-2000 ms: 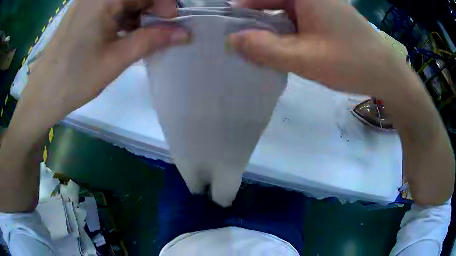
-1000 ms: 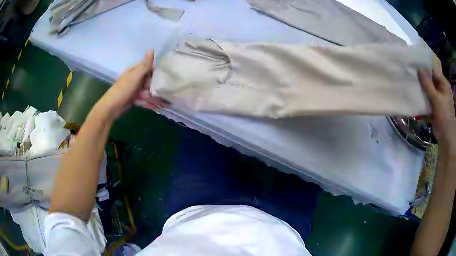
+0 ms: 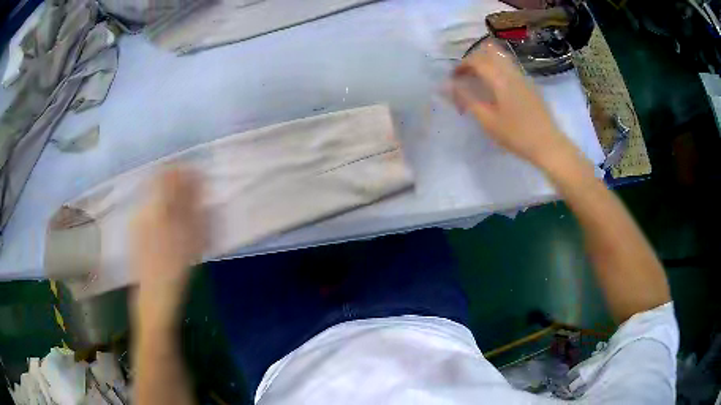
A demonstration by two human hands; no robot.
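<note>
A long beige sleeve piece point(image 3: 292, 166) lies along the near edge of the white-covered table, with a thin lengthwise seam line near its right end. Its left end hangs a little over the edge. My left hand point(image 3: 170, 210) is blurred and over the left part of the piece; I cannot tell whether it touches the cloth. My right hand point(image 3: 482, 83) is blurred, right of the piece and just in front of the steam iron point(image 3: 537, 35), fingers apart and holding nothing. The iron has a brown handle and a red part.
A crumpled beige-grey heap point(image 3: 47, 95) lies at the far left, with a small cloth scrap point(image 3: 79, 140) beside it. A flat grey-beige stack point(image 3: 261, 20) lies at the far side. A speckled tan board point(image 3: 613, 103) is at the right end. White bundled pieces point(image 3: 67, 380) are low at left.
The sleeve piece, held up between both hands before, now lies on the table. My right hand has let it go and moved over beside the iron. The view has turned.
</note>
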